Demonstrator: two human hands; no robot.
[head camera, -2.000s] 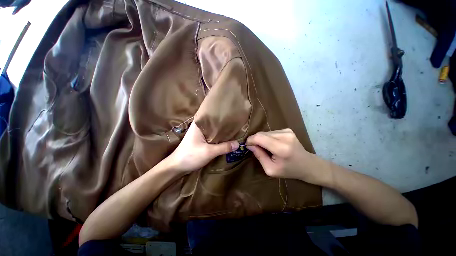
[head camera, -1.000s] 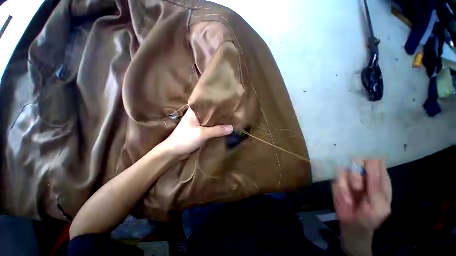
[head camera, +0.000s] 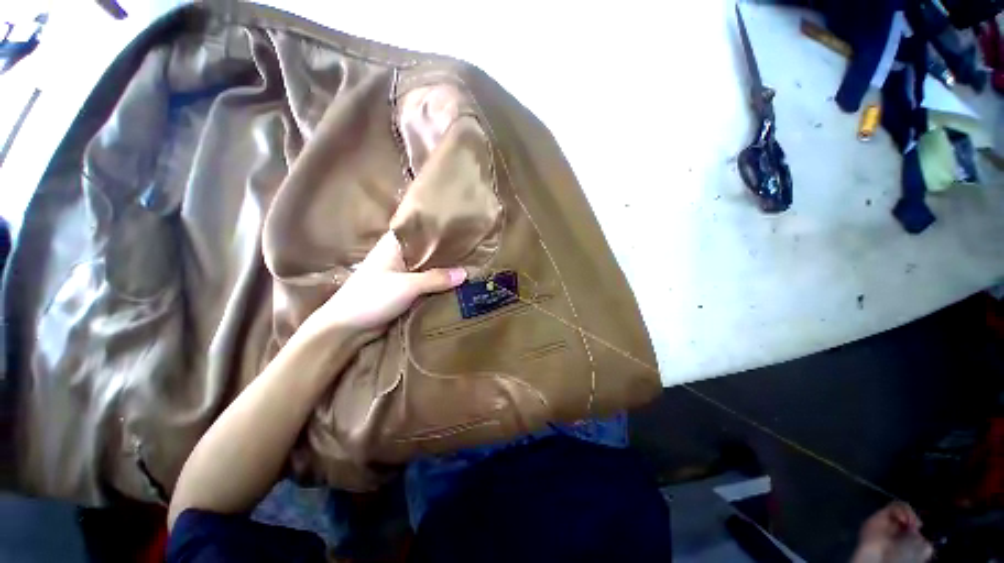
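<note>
The tan-brown suit jacket (head camera: 600, 319) lies inside up, its shiny lining (head camera: 330, 187) wrinkled at the left. A small dark navy label (head camera: 488, 296) with a gold mark lies flat on the matte cloth above a straight welt line. My left hand (head camera: 380, 288) grips the jacket cloth, its thumb at the label's upper left corner. My right hand (head camera: 894, 537) is far off at the lower right, partly cut off by the frame edge, fingers closed on the thread. The yellow-gold sewing thread (head camera: 771, 429) runs taut from the label to it. No needle can be made out.
Shears (head camera: 765, 165) lie on the white worktable (head camera: 672, 236) right of the jacket. Beyond them are navy fabric pieces (head camera: 912, 198), a yellow-orange thread spool (head camera: 869, 122) and scraps. The table's front edge curves below the shears. My dark-clothed lap is under the jacket's front edge.
My right hand has left the label and moved away to the lower right, drawing the thread out long. The label now shows uncovered. My left hand keeps its hold. The view has shifted to the right.
</note>
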